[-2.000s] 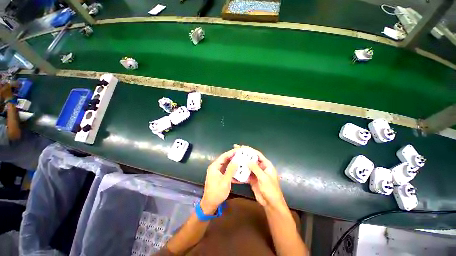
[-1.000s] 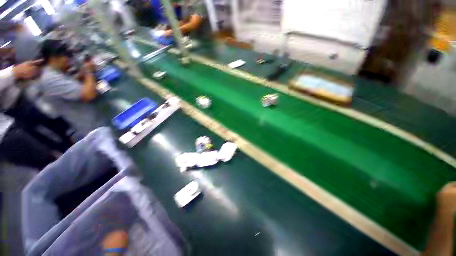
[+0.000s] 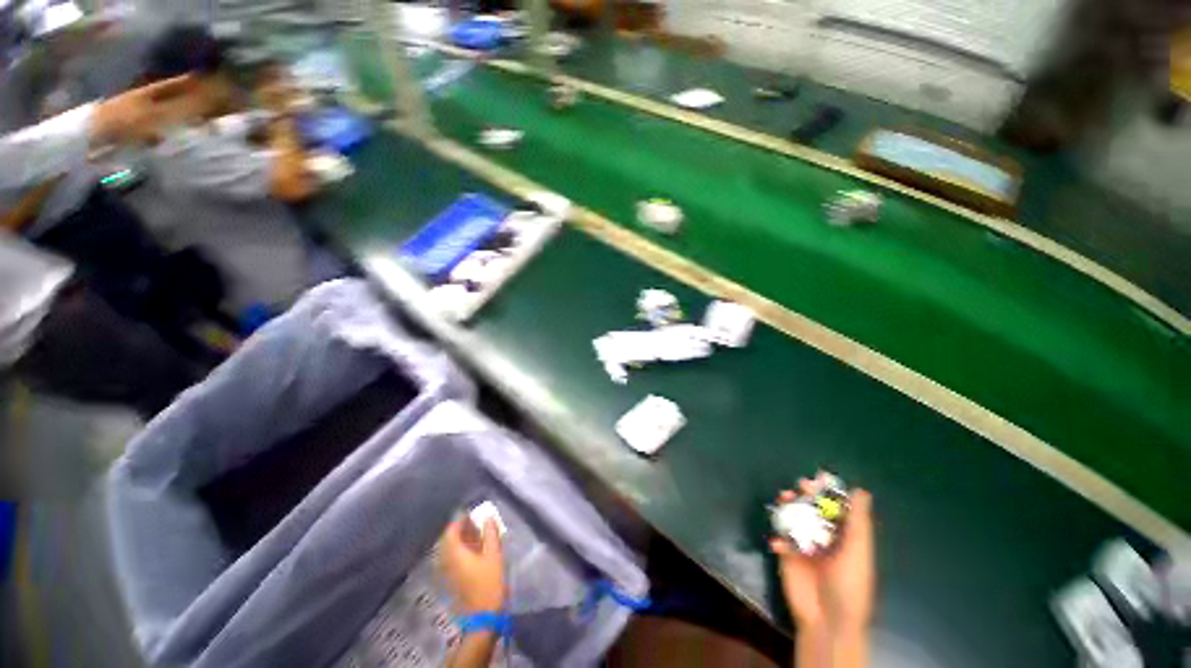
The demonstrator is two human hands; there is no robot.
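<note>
My left hand [image 3: 477, 568], with a blue wrist band, is over the near lined bin and holds a small white piece [image 3: 486, 518], likely a face cover. My right hand [image 3: 825, 555] is palm up over the front of the bench and holds an inner assembly [image 3: 807, 519] with yellow and metal parts showing. A single white cover [image 3: 649, 425] lies on the bench left of my right hand. Behind it is a cluster of white pieces [image 3: 666, 345], with an inner assembly [image 3: 658, 307] beside them. The picture is blurred.
Near lined bin [image 3: 444, 450] holds rows of covers; far lined bin [image 3: 183, 483] looks dark inside. Blue tray [image 3: 451, 235] and white fixture strip [image 3: 516, 255] lie on the bench. Inner assemblies ride the green belt [image 3: 758, 235]. White adapters [image 3: 1097, 620] are at lower right. A person [image 3: 196, 170] sits at left.
The view has swung around. Both hands are now in clear view: my left hand has a white piece over the near bin, and my right hand has an inner assembly instead of the earlier white piece.
</note>
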